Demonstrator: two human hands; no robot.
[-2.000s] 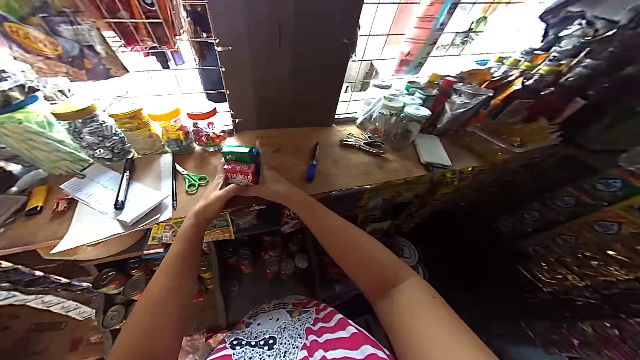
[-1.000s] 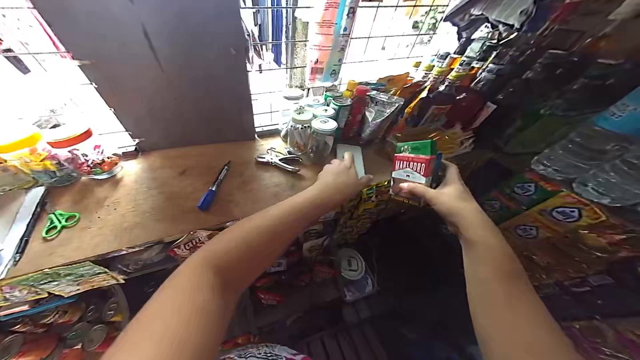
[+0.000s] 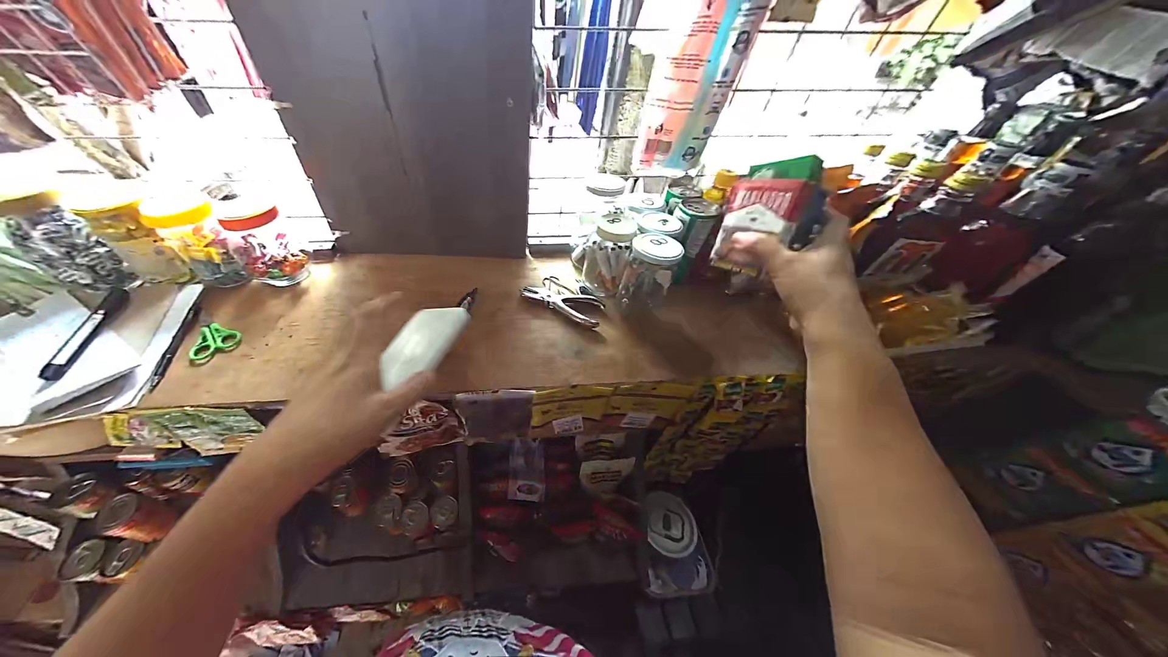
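Observation:
My left hand (image 3: pixel 351 388), partly blurred, holds a flat white object (image 3: pixel 425 347) over the wooden counter (image 3: pixel 511 351). A pen's dark tip (image 3: pixel 469 298) shows just beyond it. On the right, my right hand (image 3: pixel 808 265) grips red-and-white and green Marlboro cigarette packs (image 3: pixel 765 212), stacked together, above the counter's right part. Left of them stand lidded glass jars (image 3: pixel 653 266) and cans (image 3: pixel 698 224). Metal pliers or a similar hand tool (image 3: pixel 563 301) lie between the white object and the jars. Green-handled scissors (image 3: pixel 215 342) rest at the left.
Candy jars (image 3: pixel 260 242) stand at the back left, near papers (image 3: pixel 82 356) and a black marker (image 3: pixel 84 334). Dark bottles (image 3: pixel 949 219) crowd the right. A wire grille (image 3: pixel 584 91) and a dark post (image 3: pixel 401 137) rise behind. Sachets (image 3: pixel 662 401) hang below the counter's front edge.
My left hand has moved left with the white object, which lay on the counter at first. The cigarette packs, first between both hands at the counter, are now raised at the right in my right hand.

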